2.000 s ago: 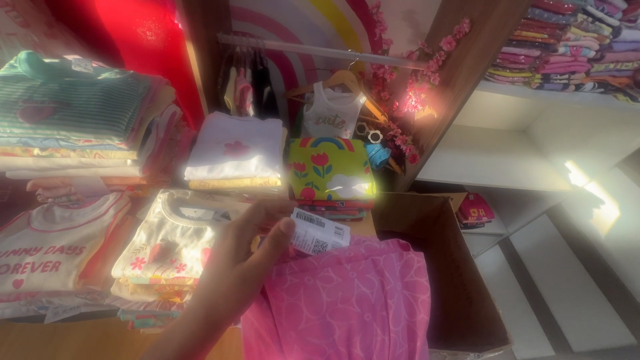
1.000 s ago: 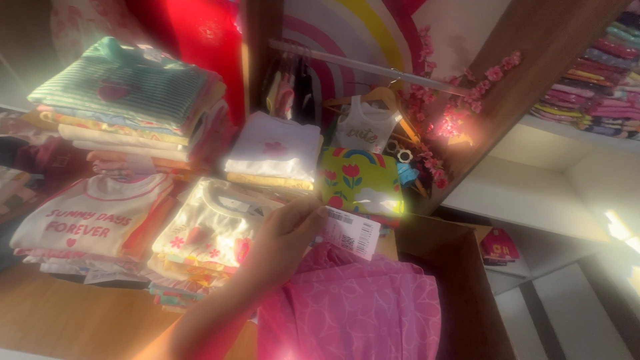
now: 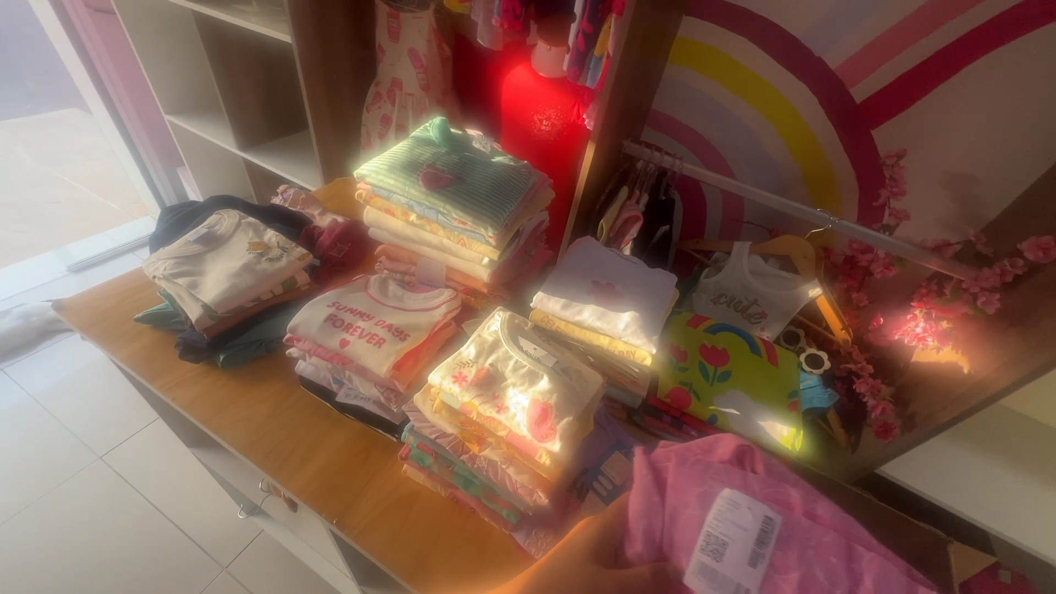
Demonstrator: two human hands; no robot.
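A folded pink patterned garment (image 3: 792, 503) with a white printed tag (image 3: 733, 540) lies at the lower right. At its left edge is my left hand (image 3: 590, 553), fingers on the cloth, partly cut off by the frame's bottom. Just behind the hand stands a stack topped by a cream shirt with pink prints (image 3: 516, 384). To its left is a stack with a white lettered shirt (image 3: 375, 326) on top. A green folded garment with tulips and a rainbow (image 3: 726, 371) lies behind the pink one. My right hand is not in view.
On the wooden tabletop (image 3: 396, 495) are also a tall stack under a green striped garment (image 3: 450, 177), a stack under a lilac garment (image 3: 606, 285) and a beige pile (image 3: 227, 264). A metal rail (image 3: 792, 202) and pink artificial flowers (image 3: 932, 322) are behind.
The view has swung left. My left hand held up the white tag in the earlier frames; now the tag lies against the pink garment and the hand is at the garment's left edge.
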